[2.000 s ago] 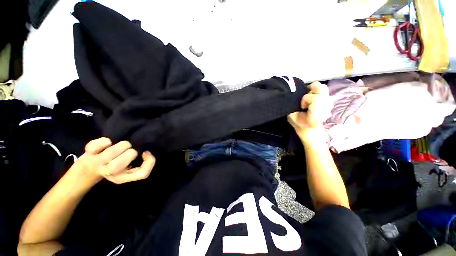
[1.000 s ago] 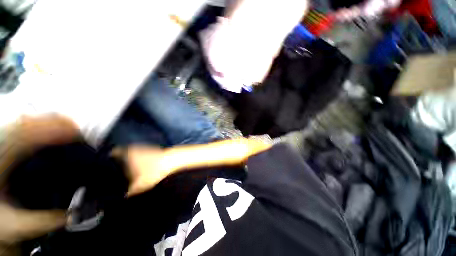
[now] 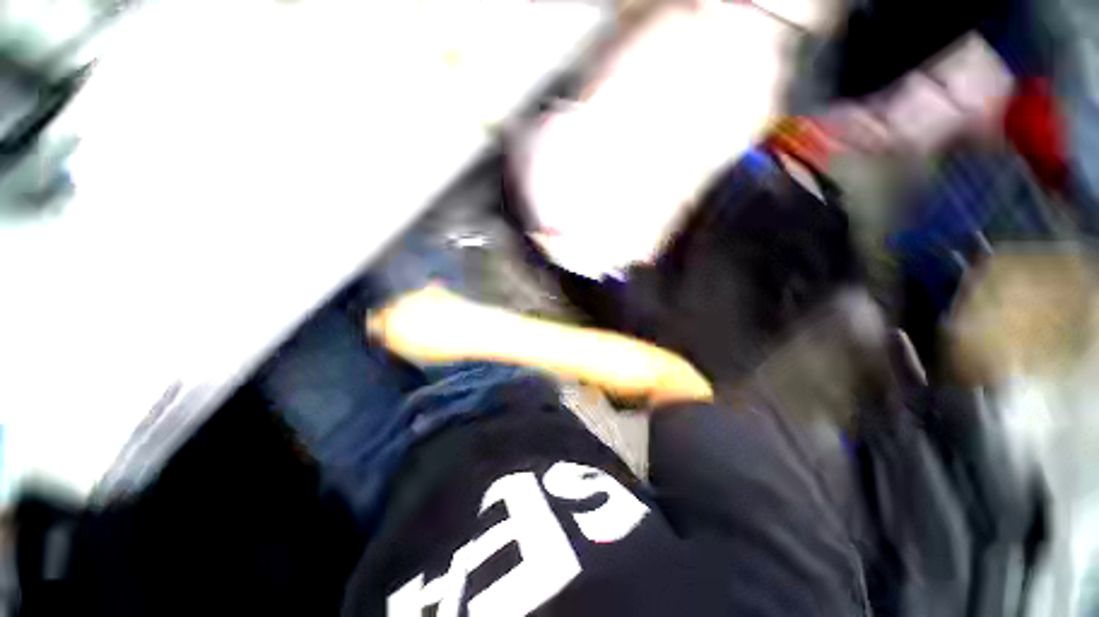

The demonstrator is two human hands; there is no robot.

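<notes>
The view is strongly blurred. My right hand (image 3: 404, 323) is a small blurred shape at the end of my forearm, over the jeans beside the table edge. Its fingers cannot be made out, and no held thing shows at it. My left hand is not in view. Black fabric (image 3: 229, 518) lies at the lower left, in front of the table edge and beside my lap; its folds and shape are lost in the dark.
The white table (image 3: 241, 181) fills the upper left, its edge running diagonally. A pale pink and white cloth bundle (image 3: 651, 139) is at upper centre. A black pile (image 3: 771, 241) lies right of it. A blurred tan object (image 3: 1024, 307) is at the far right.
The view has turned to the right since the oldest frame. The black garment has left both hands' visible grip. My left hand has gone out of view; my right arm now reaches over the jeans.
</notes>
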